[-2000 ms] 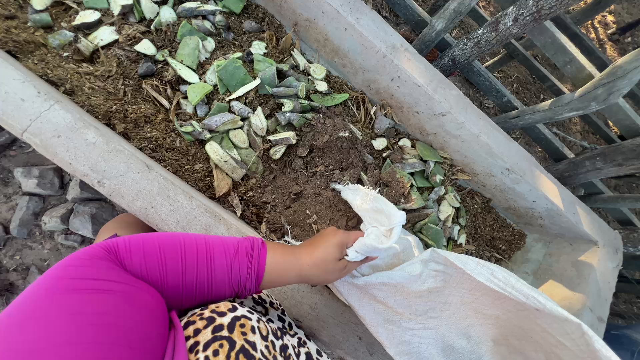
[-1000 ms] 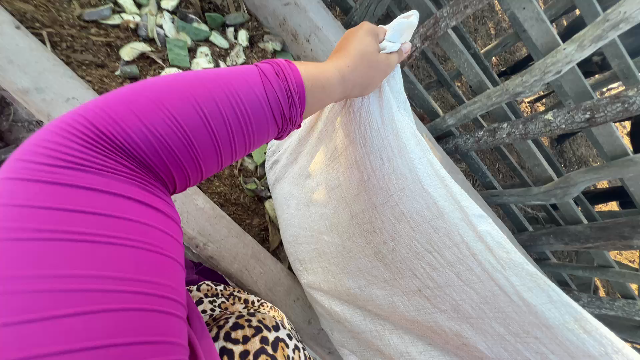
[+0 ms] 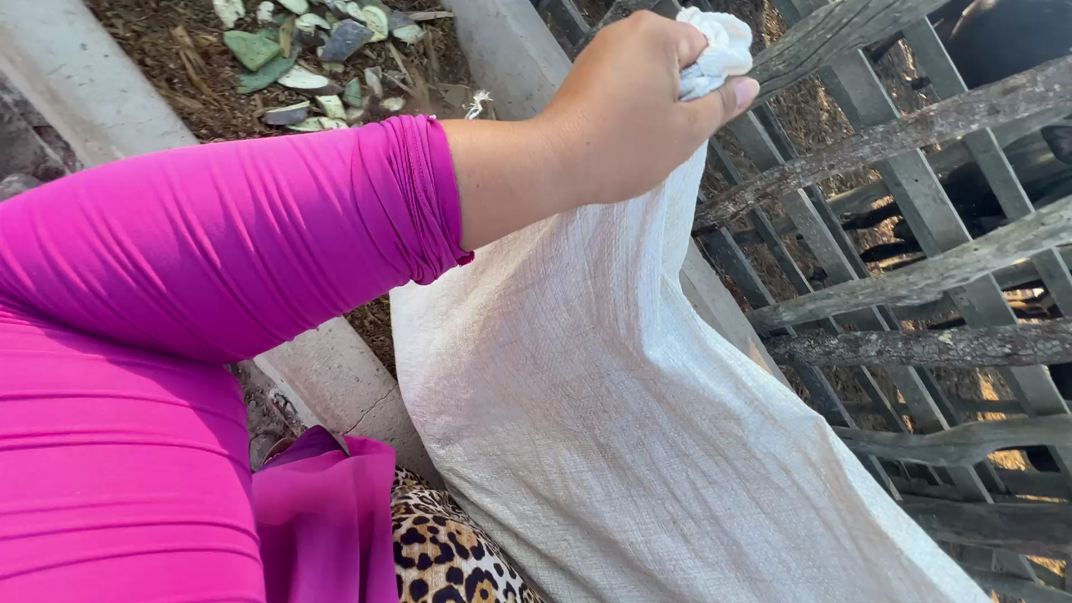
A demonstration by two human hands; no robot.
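Observation:
My left hand [image 3: 649,105], its back toward me, grips the bunched edge [image 3: 724,50] of a white woven sack at the upper middle of the view. From it the sack [image 3: 586,377] hangs down and spreads to the bottom edge, across part of a concrete trough [image 3: 335,377]. Cut green and pale plant pieces [image 3: 322,63] lie on brown litter in the trough, at the upper left beyond my magenta sleeve. My right hand is out of view. The sack's lower end lies outside the frame.
Along the right runs a fence of rough wooden poles [image 3: 930,280] and grey slats, close to the trough's far wall. Dark shapes show behind it. My leopard-print garment [image 3: 444,544] is at the bottom. Stones or rubble lie by the trough at the left.
My left hand has lifted the sack's edge from low over the trough's litter to up near the fence. The sack now hangs stretched below it and covers more of the trough.

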